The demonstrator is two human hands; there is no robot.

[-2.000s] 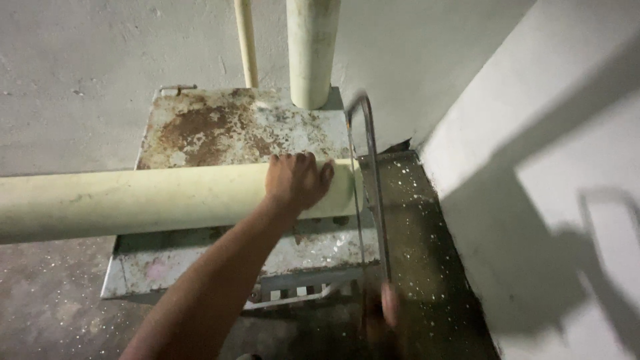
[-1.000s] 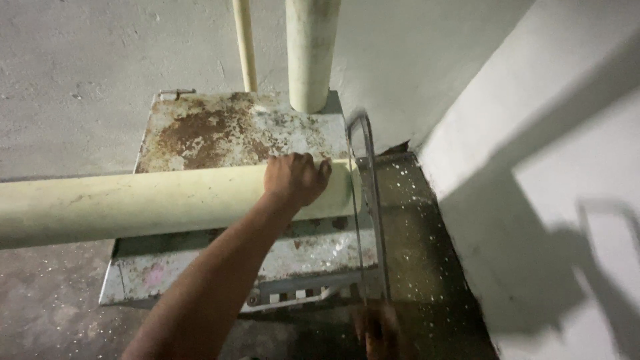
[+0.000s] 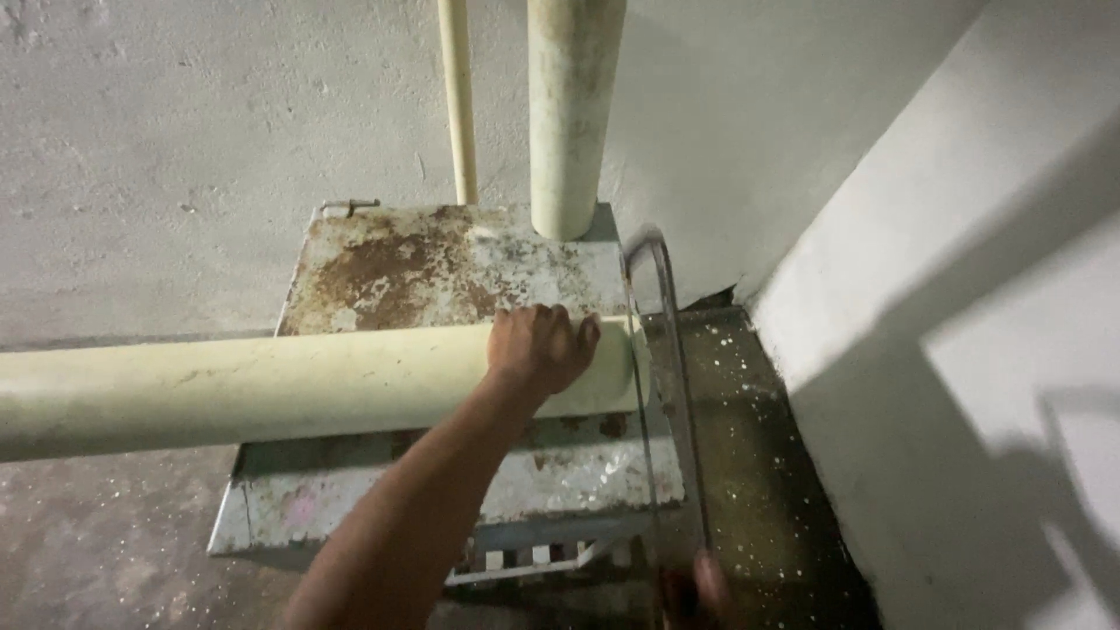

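Note:
A thick cream plastic pipe [image 3: 262, 385] lies across a rusty metal cabinet [image 3: 376, 271], reaching out of view at the left. My left hand [image 3: 538, 350] rests on top of it near its right end, pressing down with curled fingers. At the bottom right, my right hand [image 3: 696, 591], blurred and dark, grips the lower end of a hacksaw [image 3: 678, 376]. The saw's frame stands to the right of the pipe, and its thin blade crosses the pipe close to the right end. How deep the blade sits in the pipe cannot be told.
Behind, a wide upright pipe [image 3: 573, 122] stands on the cabinet's back edge, and a thinner pipe [image 3: 459, 105] stands left of it. A plaster wall [image 3: 219, 114] is at the back and a white wall [image 3: 962, 350] at the right. Pale specks dot the dark floor [image 3: 752, 437].
The right hand and the hacksaw have shifted slightly between the frames, while the left hand stays on the pipe.

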